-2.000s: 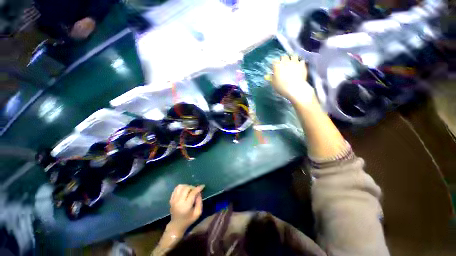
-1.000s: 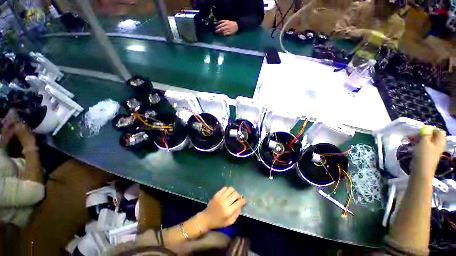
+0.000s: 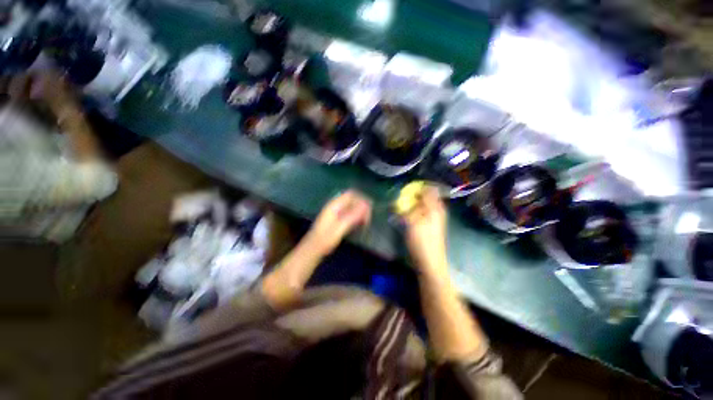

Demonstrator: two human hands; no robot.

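Note:
The picture is blurred. My left hand [image 3: 342,216] is above the bench's front edge with fingers curled. My right hand [image 3: 422,209], with yellow finger covers, is close to its right, with a gap between them. Any small thing in the fingers is too blurred to tell. Beyond my hands, a row of black-and-white base housings [image 3: 395,137] stands on the green bench [image 3: 500,275], white arms pointing away from me. Coloured leads show at some black cups. Small black camera heads [image 3: 264,64] cluster at the row's left end.
A whitish tangled heap [image 3: 202,74] lies at the left. A slim white rod [image 3: 577,289] lies near the right housings. More housings [image 3: 678,332] stand far right. White-black housings [image 3: 209,254] are piled below the bench. Another person's arm [image 3: 78,133] is at left. A white sheet [image 3: 575,94] lies behind.
My right hand has come from the far-right housings to beside my left hand. My left hand is raised closer to it. The view has shifted and tilted.

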